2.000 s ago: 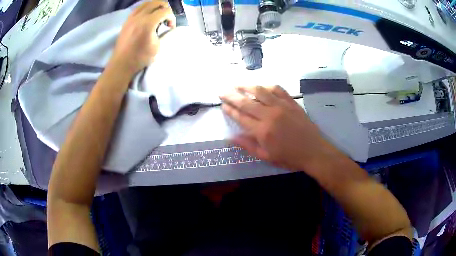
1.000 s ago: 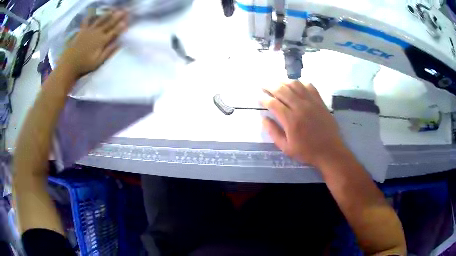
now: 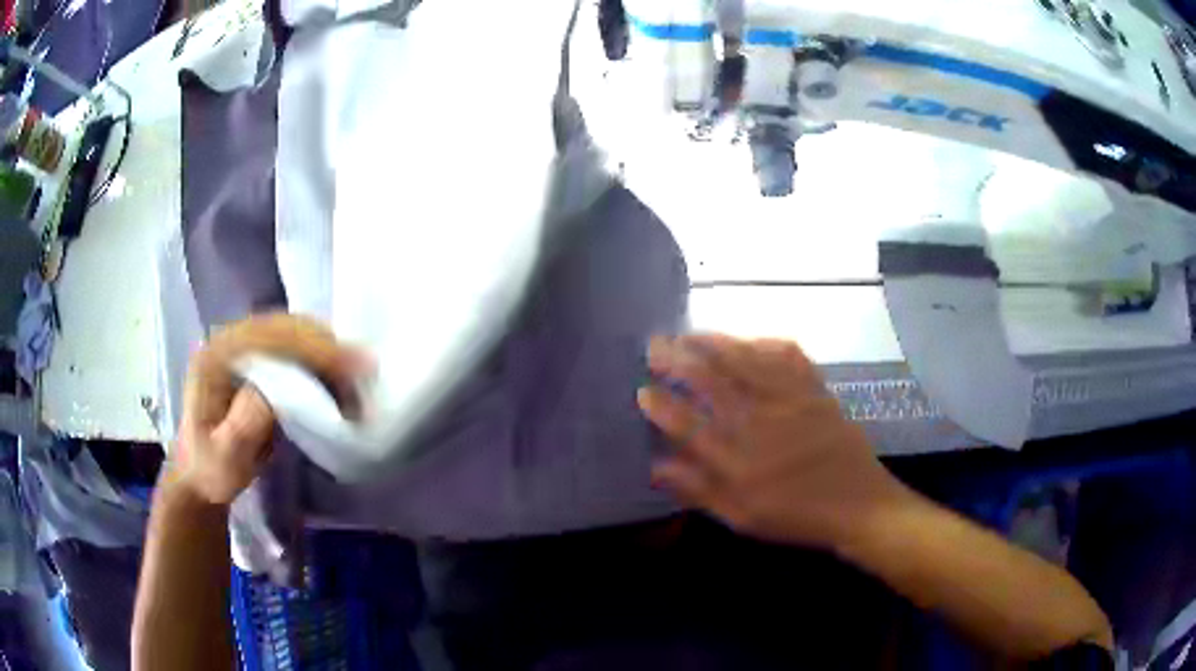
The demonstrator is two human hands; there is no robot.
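A large light grey panel (image 3: 420,197) lies left of the sewing machine head (image 3: 905,98), its near part lifted and blurred. A dark grey panel (image 3: 590,341) lies beneath it and reaches over the table's front edge. My left hand (image 3: 256,400) is closed on the near left edge of the light grey panel. My right hand (image 3: 761,433) is over the right edge of the dark grey panel, fingers slightly bent. Whether it touches or pinches the cloth is unclear. The cloth lies clear of the needle area (image 3: 715,125).
A small curved piece (image 3: 951,328) with a dark strip lies right of the needle, over the ruler edge (image 3: 879,399). A small tool (image 3: 1121,295) lies at the far right. Blue baskets (image 3: 295,616) are below. A black object (image 3: 85,177) lies far left.
The light panel has come back from the far left toward the front, and the dark panel now spreads over the bed and ruler. My left hand has moved nearer and closed; my right hand has moved nearer.
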